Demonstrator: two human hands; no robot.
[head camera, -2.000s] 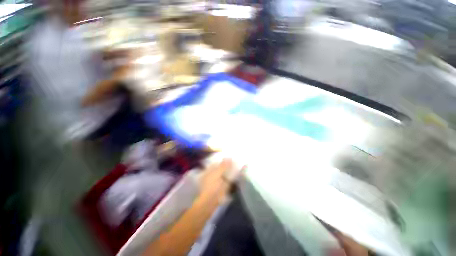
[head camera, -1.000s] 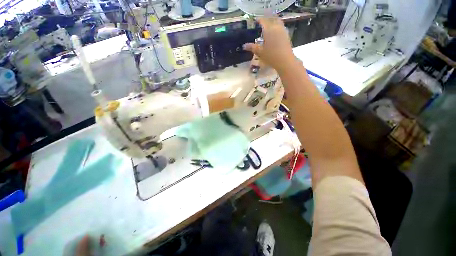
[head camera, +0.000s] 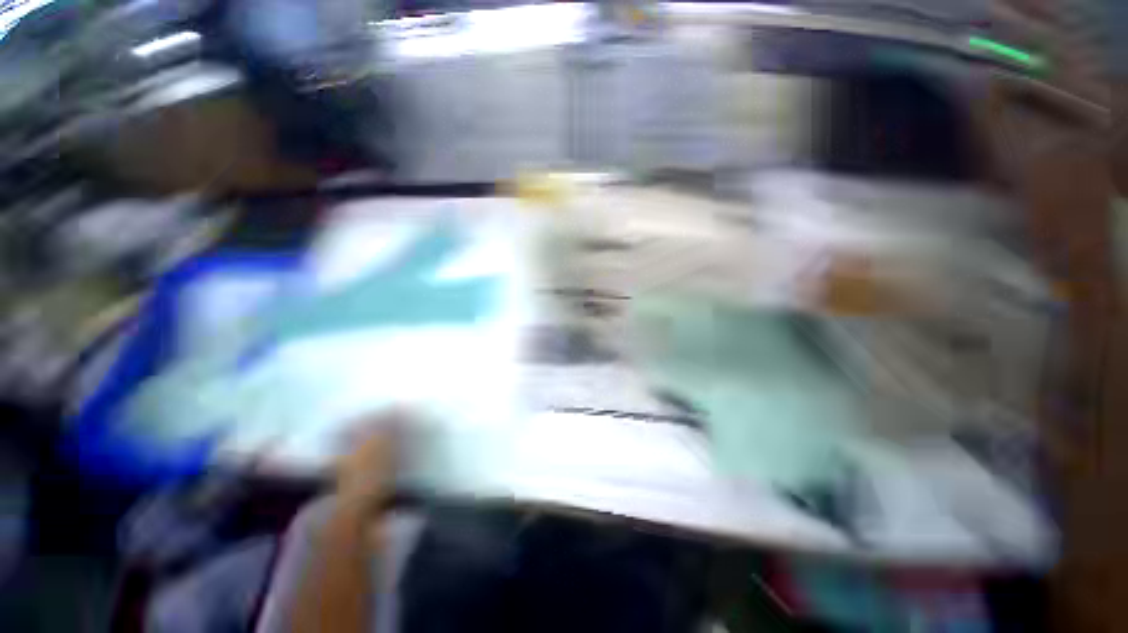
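Note:
The view is strongly blurred. My left hand (head camera: 375, 448) is at the front edge of the white table (head camera: 606, 464), beside pale mint cloth (head camera: 303, 402); whether it grips the cloth cannot be told. Darker teal-mint pieces (head camera: 402, 297) lie in a V shape behind it. My right hand (head camera: 1049, 80) is raised at the upper right, near the machine's control box, and too blurred to show its fingers. A pale green bundle (head camera: 786, 390) drapes over the bed of the cream sewing machine (head camera: 668, 241).
A blue basket (head camera: 114, 427) holding pale pieces stands at the table's left end. Below it is blurred whitish cloth (head camera: 204, 587). Red and teal things (head camera: 897, 594) show under the table at the right. A dark device (head camera: 884, 124) is at the upper right.
The view has swung left, so the machine and bundle appear further right and the blue basket shows fully. My left hand has come into fuller view; my right arm remains raised.

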